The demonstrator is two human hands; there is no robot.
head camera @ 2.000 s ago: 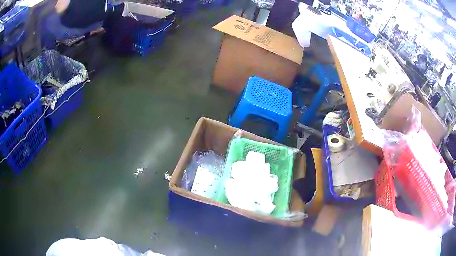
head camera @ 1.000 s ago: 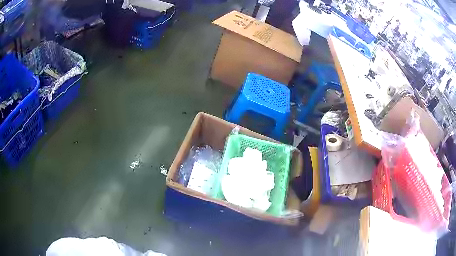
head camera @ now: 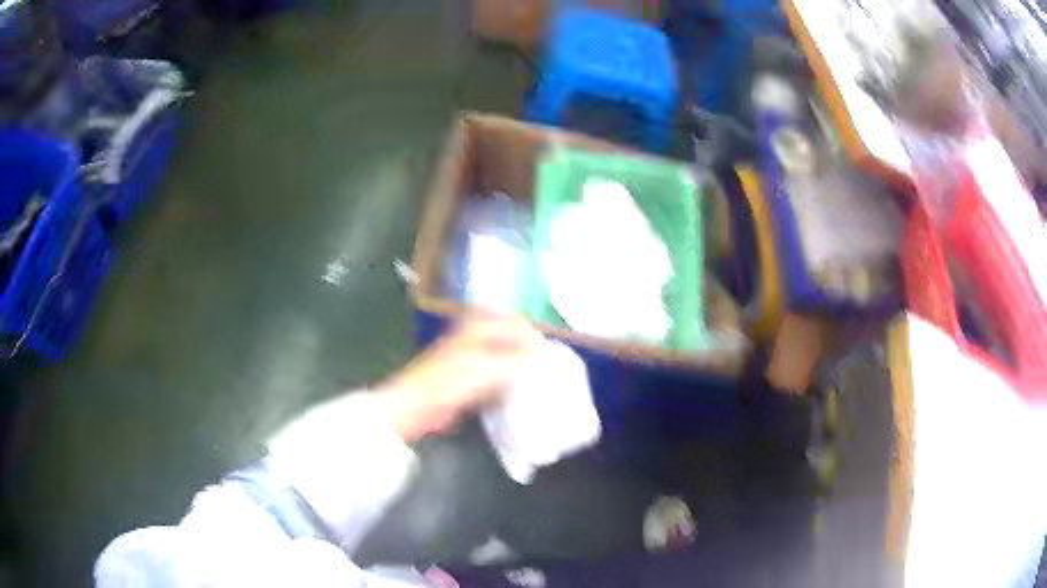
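My left hand (head camera: 465,365), blurred, reaches up from the bottom left in a white sleeve. It holds a small white fabric piece (head camera: 544,411) that hangs from its fingers just in front of the carton. The brown open carton (head camera: 441,218) holds a green plastic basket (head camera: 689,247) with a heap of white pieces (head camera: 609,262) in it. A clear plastic bag with something white (head camera: 495,262) lies left of the basket. My right hand is not in view.
A blue stool (head camera: 611,57) stands behind the carton. Blue crates (head camera: 57,264) stand on the dark green floor at left. A blue-rimmed bin (head camera: 844,218), a red basket (head camera: 997,258) and a white table edge (head camera: 901,459) are at right.
My left hand has come into view with the white piece. The view has tilted down, so the carton, stool and crates sit higher in the picture, and it is now blurred.
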